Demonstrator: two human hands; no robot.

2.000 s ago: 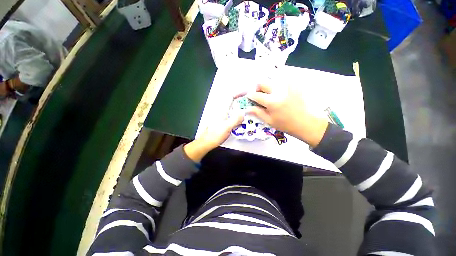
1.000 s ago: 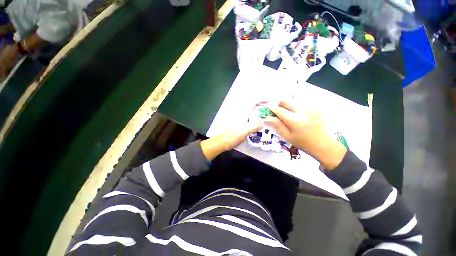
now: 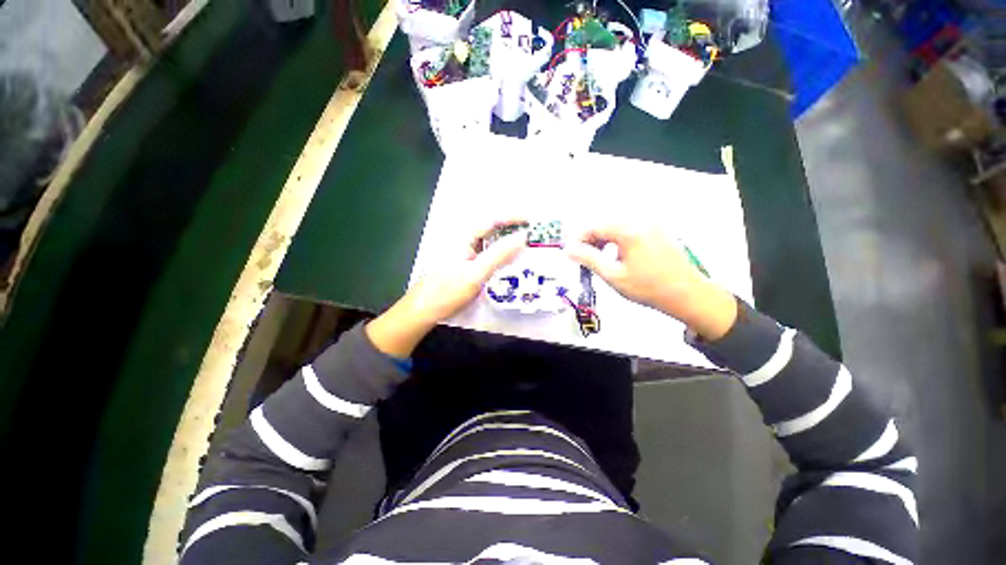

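A white plastic housing [image 3: 530, 294] with dark spots lies on the white work sheet [image 3: 651, 199]. A small green circuit board [image 3: 544, 233] is at its far edge. My left hand [image 3: 463, 276] is at the housing's left side, its fingers on the board's left end. My right hand [image 3: 631, 263] is at the board's right, fingertips close together; whether they pinch the board or a wire is unclear. A dark component with yellow [image 3: 587, 320] lies at the housing's right side on dark wires. The screwdriver's green handle [image 3: 696, 260] shows right of my right hand.
Several part-assembled white housings [image 3: 513, 66] with boards and coloured wires stand at the bench's far edge. A pale-edged green conveyor [image 3: 143, 276] runs along the left. A blue bin [image 3: 814, 55] is beyond the bench. A blurred person's sleeve [image 3: 39, 144] shows at upper left.
My right hand has moved off the housing's top to the right, uncovering more of the green board. The dark wires at the right now show more. The camera view has shifted.
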